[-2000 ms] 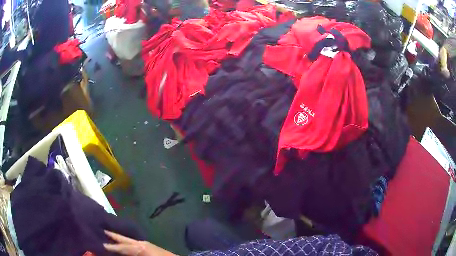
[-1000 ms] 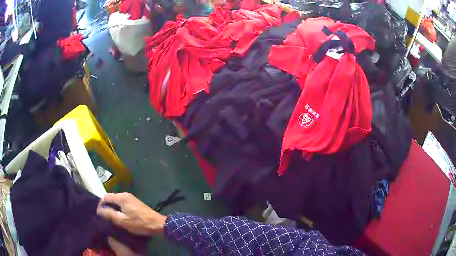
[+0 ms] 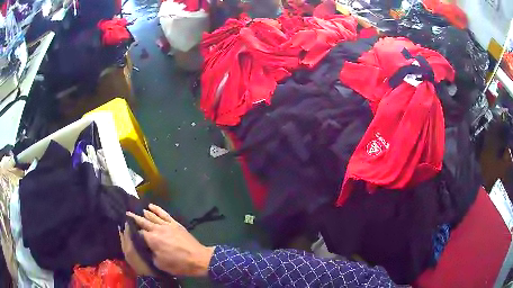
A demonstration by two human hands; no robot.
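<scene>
Black cloth (image 3: 67, 208) lies bunched over the near side of a white bin (image 3: 115, 152) at the left. My right hand (image 3: 171, 242), bare, reaches in from the right and holds the cloth's right edge, with its fingers fairly straight. My left hand (image 3: 132, 253) is just left of and below it, partly hidden by the cloth, and holds the same edge. A fold of the cloth lies between the two hands. Shiny orange-red plastic (image 3: 104, 275) shows below the cloth at the bottom edge.
A yellow stool (image 3: 132, 135) stands behind the bin. A large black cloth heap (image 3: 304, 124) with red garments (image 3: 402, 129) fills the middle and right. A flat red surface (image 3: 478, 242) is at the lower right. A black strip (image 3: 207, 217) lies on the green floor.
The view has shifted, so things sit further right. My left hand has come into clearer view beside my right hand. More orange-red plastic shows below the black cloth.
</scene>
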